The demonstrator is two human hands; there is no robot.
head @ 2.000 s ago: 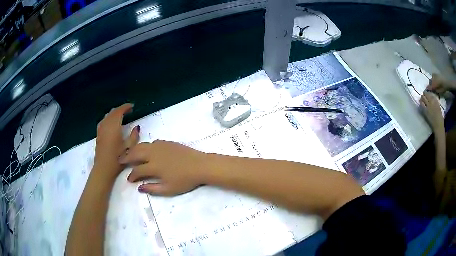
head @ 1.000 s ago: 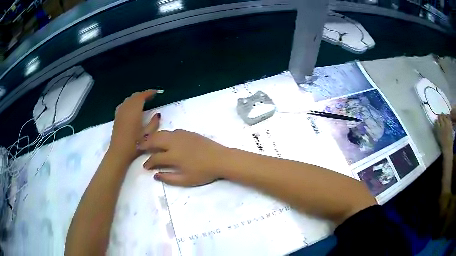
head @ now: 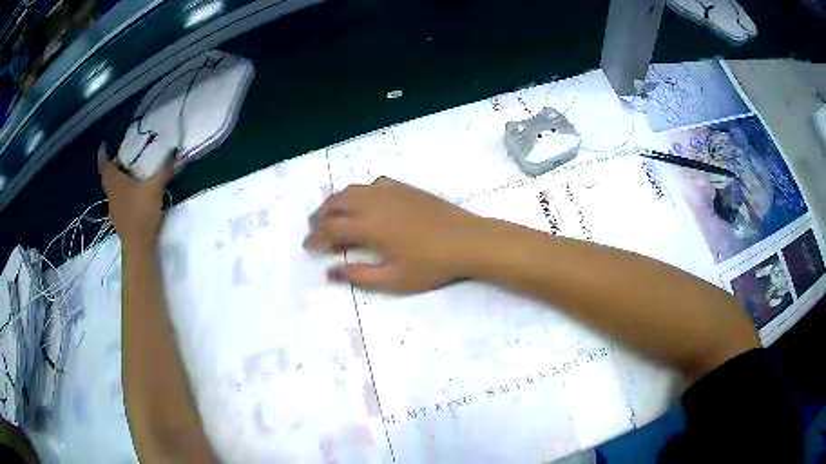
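A white housing point(head: 201, 109) with a dark wire on its face lies on the dark green conveyor at the upper left. My left hand point(head: 136, 195) is at its near end, with the thumb at the housing's edge and a finger sticking up to the left; the other fingertips are partly hidden. My right hand point(head: 389, 236) is over the printed table cover point(head: 453, 353), palm down, fingers loosely curled and apart, blurred, with nothing seen in it.
Stacked housings point(head: 23, 335) with loose white cables point(head: 77, 240) are at the left edge. A grey-white cat-shaped case point(head: 542, 140) and a black pen-like tool point(head: 686, 162) lie on the cover. A grey post point(head: 629, 45) stands at the conveyor's edge. Another housing point(head: 715, 16) is beyond it.
My left hand has moved left from the conveyor's edge to the white housing. My right hand has separated from my left arm. The view has shifted left, and the other person's hands have left it.
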